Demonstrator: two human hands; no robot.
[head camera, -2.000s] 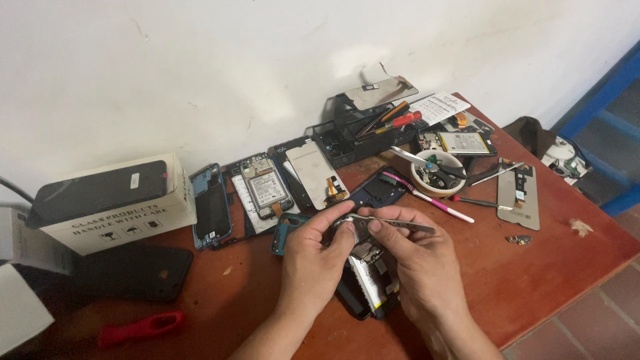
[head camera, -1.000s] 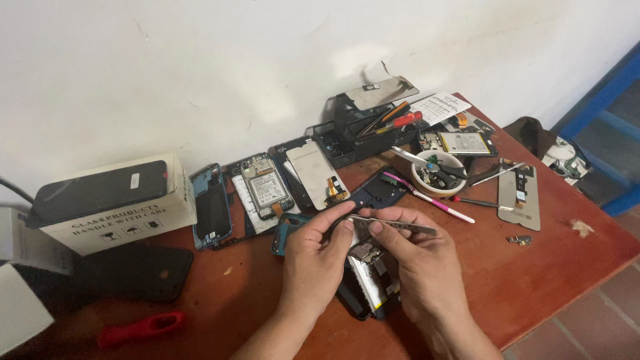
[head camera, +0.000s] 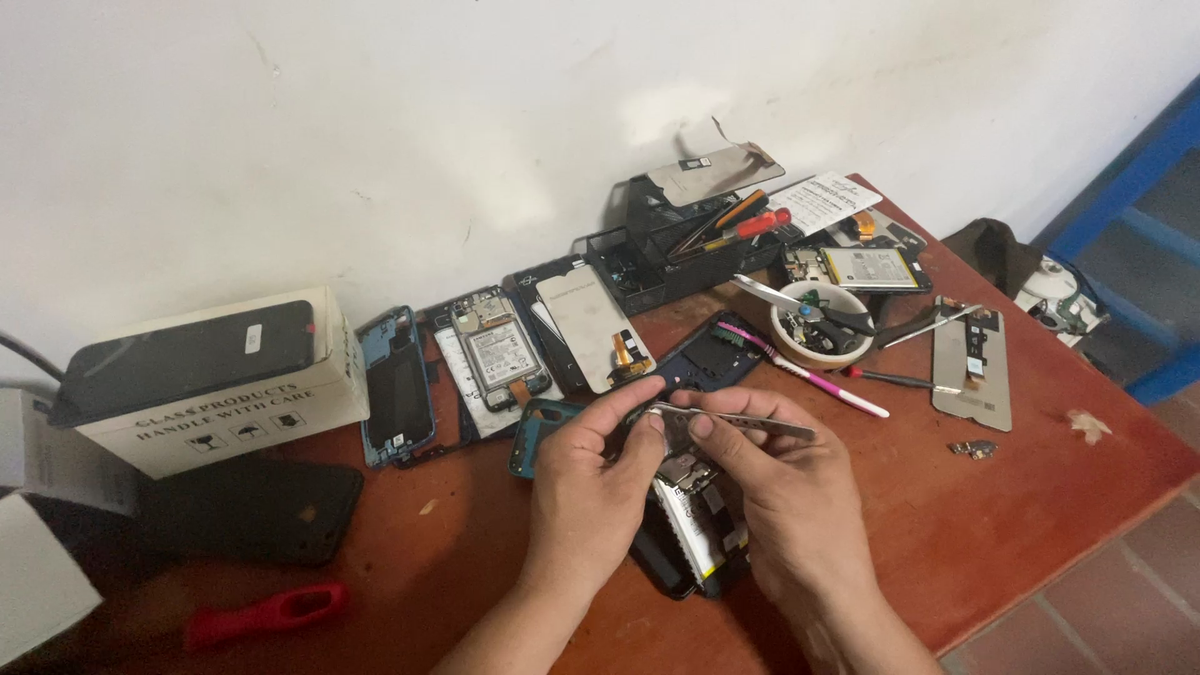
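Note:
My right hand (head camera: 787, 469) grips metal tweezers (head camera: 764, 425) between thumb and fingers, their tips pointing left. Close beside it, my left hand (head camera: 600, 469) pinches a small dark part near those tips; the fingers hide most of it. Below both hands lies an opened smartphone (head camera: 717, 553) with a white battery (head camera: 689, 525) and exposed boards. A teal phone frame (head camera: 525, 448) shows just left of my left hand. Behind my fingers is a dark blue phone housing (head camera: 708, 361), with the bristles of a pink and white toothbrush (head camera: 825, 382) over its edge.
A black organizer (head camera: 675, 277) holds screwdrivers. A white bowl (head camera: 820, 356) contains small parts and scissors. Phone assemblies (head camera: 497, 342) and a display panel (head camera: 586, 323) lie behind. A red-handled tool (head camera: 267, 614) and cardboard box (head camera: 225, 422) are left; a screwdriver (head camera: 895, 379) and panel (head camera: 975, 394) are right.

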